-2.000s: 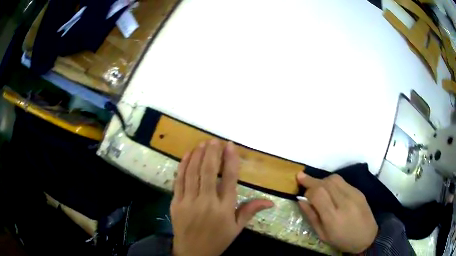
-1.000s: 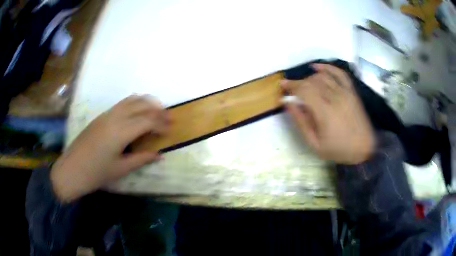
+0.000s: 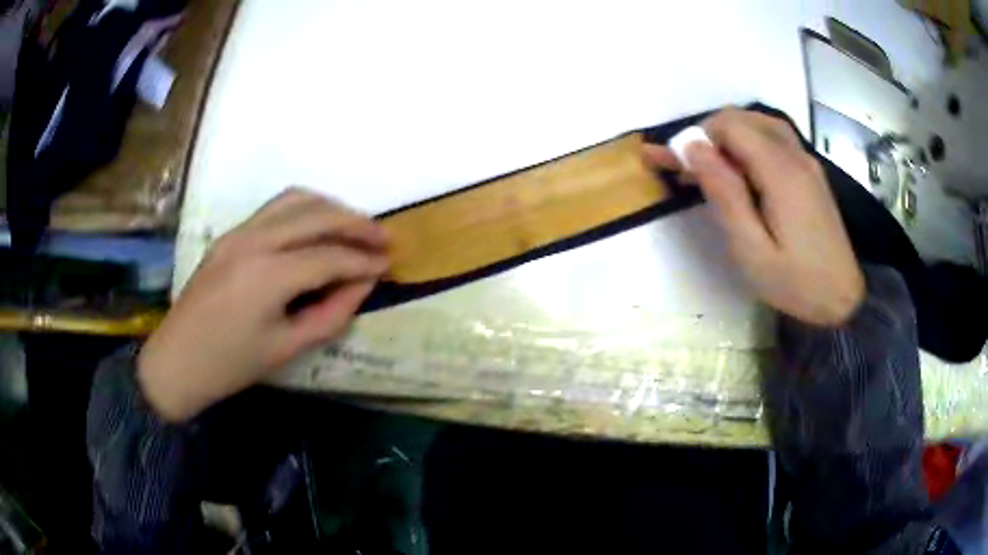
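A mustard-brown template (image 3: 520, 211) lies along a dark cloth band (image 3: 585, 233), whose edges show on both long sides of it. My left hand (image 3: 271, 287) grips the left end of the template and band between thumb and fingers and hides that end. My right hand (image 3: 764, 201) is at the right end, with a small white piece of chalk (image 3: 690, 146) in the fingertips. The dark cloth runs on past my right hand towards the machine.
The machine's metal plate (image 3: 856, 141) is at the right on the white table (image 3: 433, 87). A brown-topped stand (image 3: 141, 163) at the left holds dark pieces (image 3: 87, 108) with white tags. The table's taped front edge (image 3: 563, 407) runs below my hands. Templates (image 3: 945, 20) lie at the top right.
My left hand has gone from lying flat on the template to gripping its left end. Template and band now slant up to the right, and the chalk has moved above the template's right end.
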